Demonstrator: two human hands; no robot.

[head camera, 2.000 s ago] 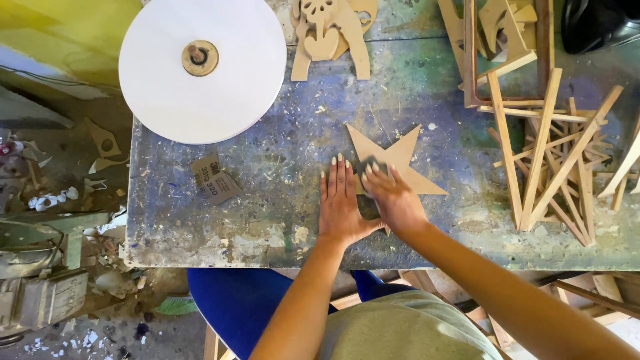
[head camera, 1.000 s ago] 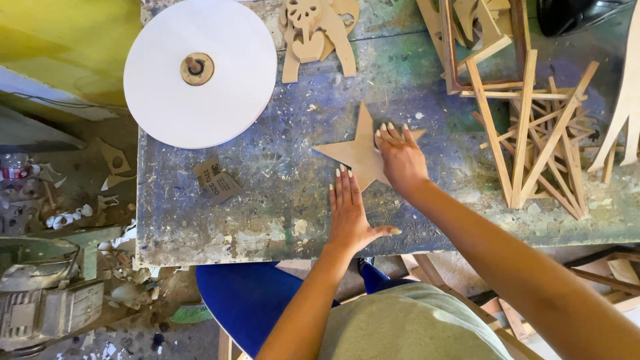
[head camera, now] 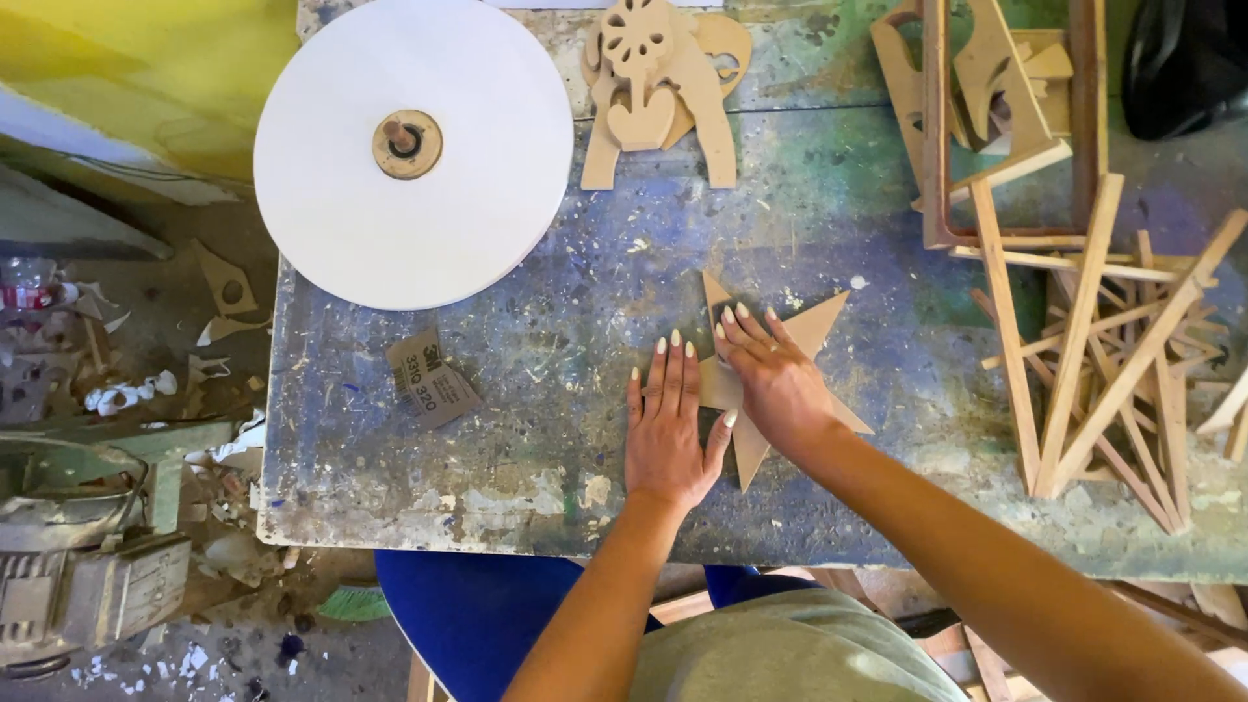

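A flat five-pointed star of brown fiberboard [head camera: 811,329] lies on the paint-stained workbench [head camera: 546,390]. My right hand [head camera: 775,380] presses on the star's middle and upper left, fingers bent; whether something is under the fingertips is hidden. Palm down at the star's left side, my left hand [head camera: 671,429] has its fingers stretched out, and its fingertips are by the left point, which it partly covers. Pieces of 3M sandpaper [head camera: 434,380] lie on the bench to the left of both hands.
A white disc with a wooden hub [head camera: 468,195] covers the bench's upper left. Cut fiberboard shapes [head camera: 717,146] lie at the top middle. Wooden frames [head camera: 936,127] and a pile of thin wooden strips [head camera: 1082,331] stand at right, near a black object [head camera: 1185,68]. A blue seat [head camera: 468,614] is below the bench edge.
The star has turned and its points face other ways than in both earlier frames. My right hand stays on it, while my left hand has come up along its left side.
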